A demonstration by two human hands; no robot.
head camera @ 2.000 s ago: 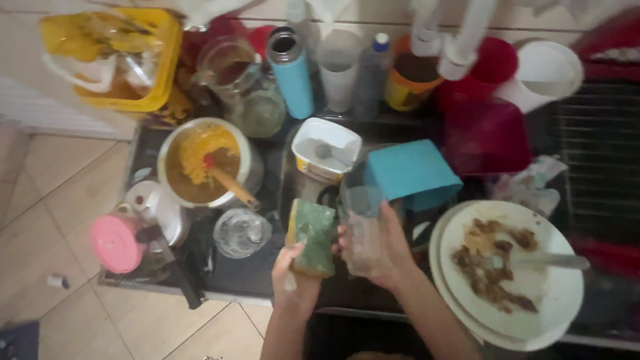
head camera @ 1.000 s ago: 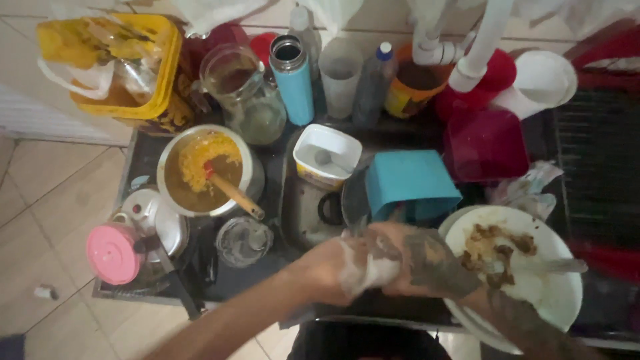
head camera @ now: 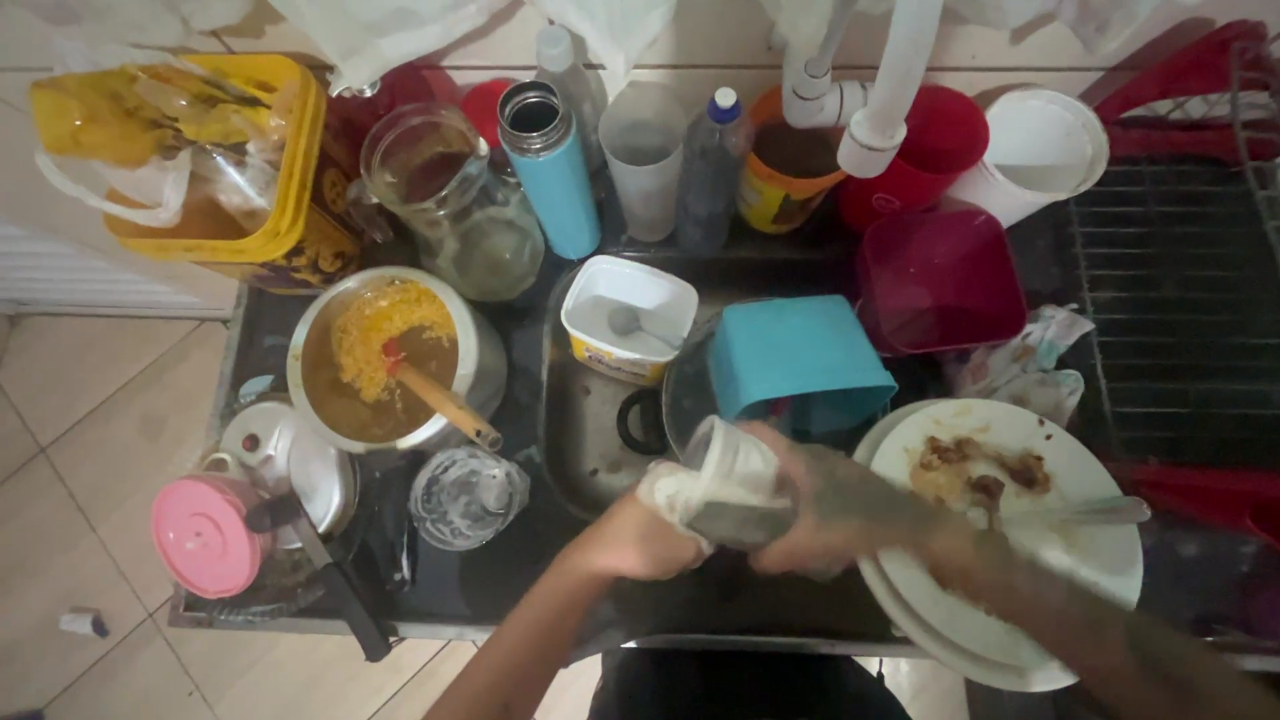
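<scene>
My left hand (head camera: 655, 535), covered in suds, holds a scrubbing sponge (head camera: 740, 522) against a clear cup (head camera: 738, 455). My right hand (head camera: 815, 500) grips that cup from the other side; motion blurs both hands. They are over the front edge of the metal sink (head camera: 580, 440). Just behind them a turquoise square container (head camera: 800, 350) lies tipped on its side. A white margarine tub (head camera: 630, 310) with a spoon in it stands at the back of the sink. To the right of my hands a plate (head camera: 1080, 500) with food scraps tops a stack.
At left are a pot (head camera: 470, 350) with a wooden-handled utensil, a soapy glass dish (head camera: 468, 497), a knife (head camera: 335, 590) and a pink lid (head camera: 205, 535). A glass jug (head camera: 450, 200), a blue bottle (head camera: 555, 170) and cups line the back. A white tap pipe (head camera: 885, 90) hangs overhead.
Two seconds ago the sponge and the cup were held apart; now they are together between my hands. Both hands have shifted from where they were a second ago, when my forearms reached further across the plate.
</scene>
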